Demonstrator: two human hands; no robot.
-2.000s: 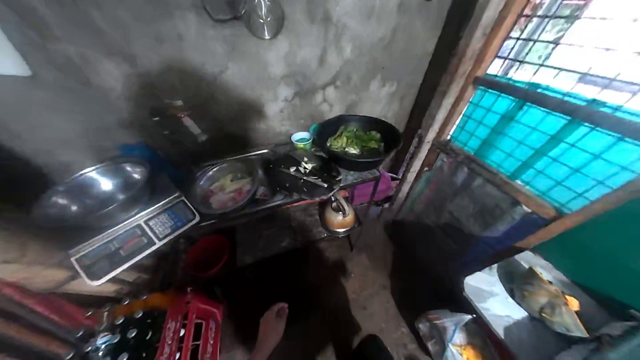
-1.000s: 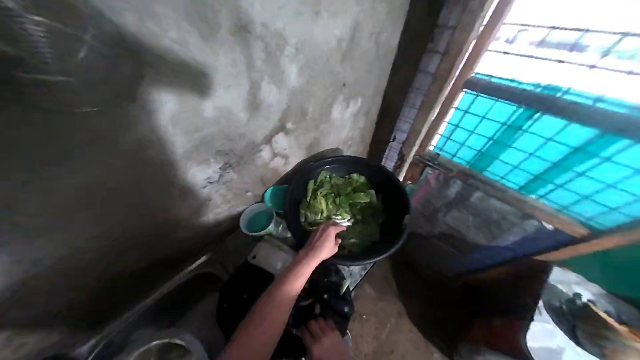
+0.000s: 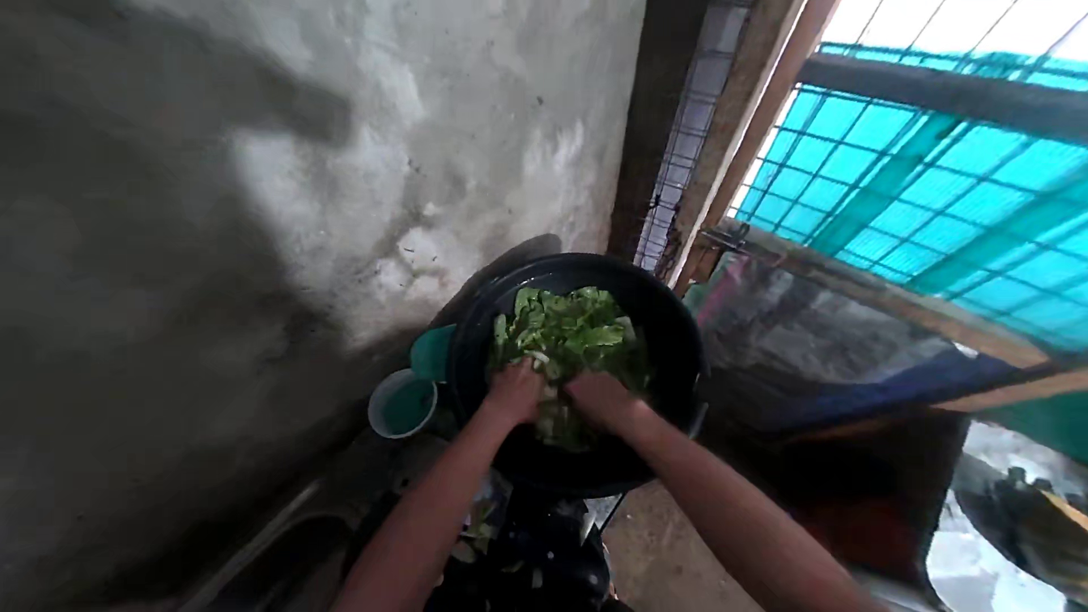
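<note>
A round black basin (image 3: 671,340) holds chopped leafy green vegetables (image 3: 586,327), with paler stalk pieces lower in the heap. Both of my hands reach down into it. My left hand (image 3: 516,391) is at the lower left of the greens, its fingers closed on some of them beside a white stalk piece. On the lower right, my right hand (image 3: 602,398) is pushed among the leaves; its fingertips are hidden, so its hold cannot be told.
A white tub with teal inside (image 3: 403,406) and a teal container (image 3: 433,353) stand left of the basin, near the concrete wall (image 3: 365,170). Vegetable scraps (image 3: 478,529) lie on a dark surface below. A wooden-framed mesh window (image 3: 918,187) is at the right.
The view has moved in close over the basin. One second ago only one hand was in the greens and the other was below the basin; now both are in it.
</note>
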